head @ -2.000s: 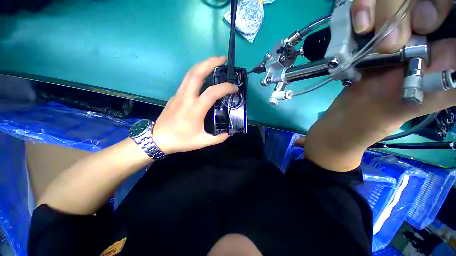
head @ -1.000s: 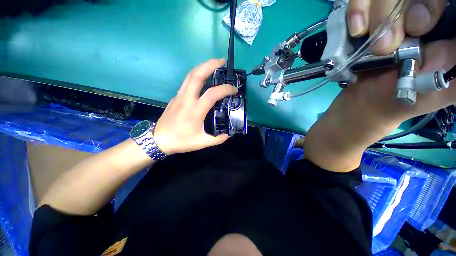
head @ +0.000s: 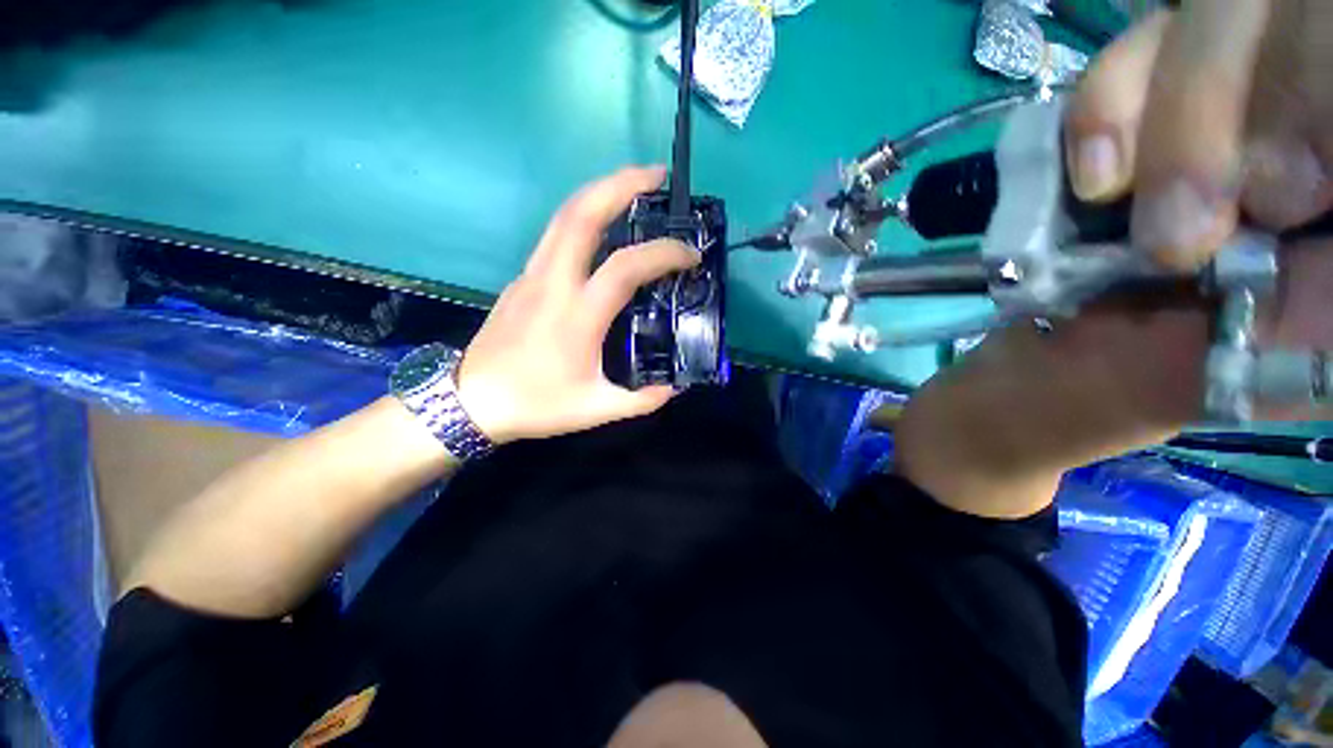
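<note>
A black housing with a wired unit [head: 699, 333] lies at the front edge of the green mat, open side up. My left hand [head: 570, 314] grips it from the left, with a finger over its open side. The black power cord [head: 684, 110] runs from its far end towards the top. My right hand [head: 1199, 139], partly cut off by the right edge and blurred, grips the automatic screwdriver [head: 936, 249]. The screwdriver's thin tip points left, close to the housing's right side; contact cannot be told.
A crinkled clear bag [head: 731, 59] lies on the green mat [head: 351, 161] beyond the housing, and another [head: 1009, 37] at the top right. Blue film-lined crates [head: 1155, 585] stand below the bench at right, with blue film at left.
The screwdriver and my right hand have shifted right and slightly down and are now blurred. The second crinkled bag has come into view. My left hand keeps its grip on the housing.
</note>
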